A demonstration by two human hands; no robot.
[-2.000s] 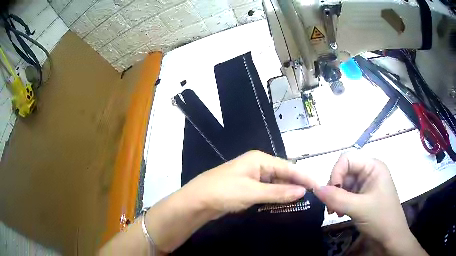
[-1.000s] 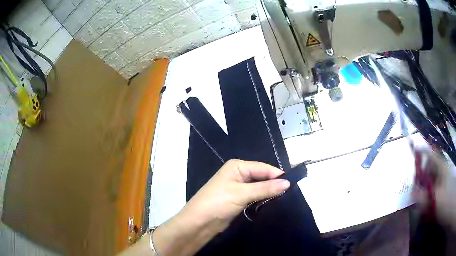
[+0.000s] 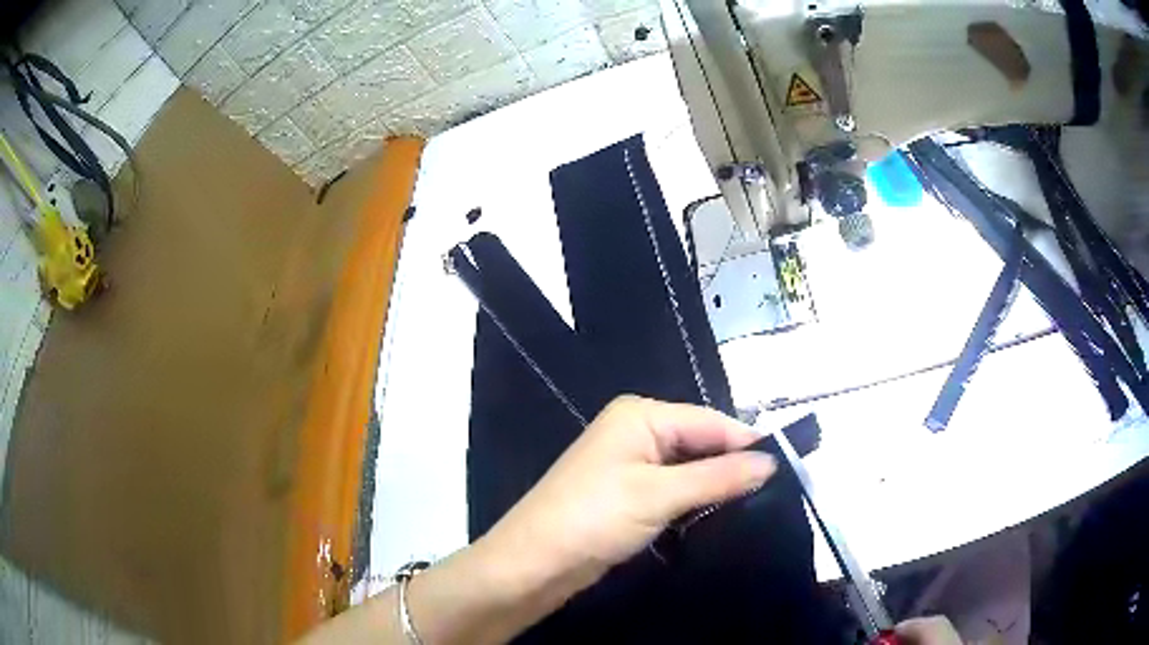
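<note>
The black garment panel (image 3: 630,290) lies on the white table left of the needle area, with a silvery line of teeth along its right strip. A second narrow zipper end (image 3: 485,258) slants to the upper left. My left hand (image 3: 668,479) pinches the black zipper end (image 3: 796,436) between thumb and fingers. My right hand (image 3: 926,631), cut off by the bottom edge, holds the red-handled scissors (image 3: 838,542). Their blades reach up to the zipper end beside my left fingertips. Whether the blades are closed on the cloth is unclear.
The sewing machine head (image 3: 932,63) stands at the upper right, above the silver needle plate (image 3: 743,292). Loose black zipper tapes (image 3: 1058,271) lie to its right. Orange tape (image 3: 347,365) and brown cardboard (image 3: 177,365) are at the left. A tiny black scrap (image 3: 474,216) lies near the panel.
My right hand has let go of the zipper end, picked up the scissors from the right and brought their blades to it. My left hand still holds the end.
</note>
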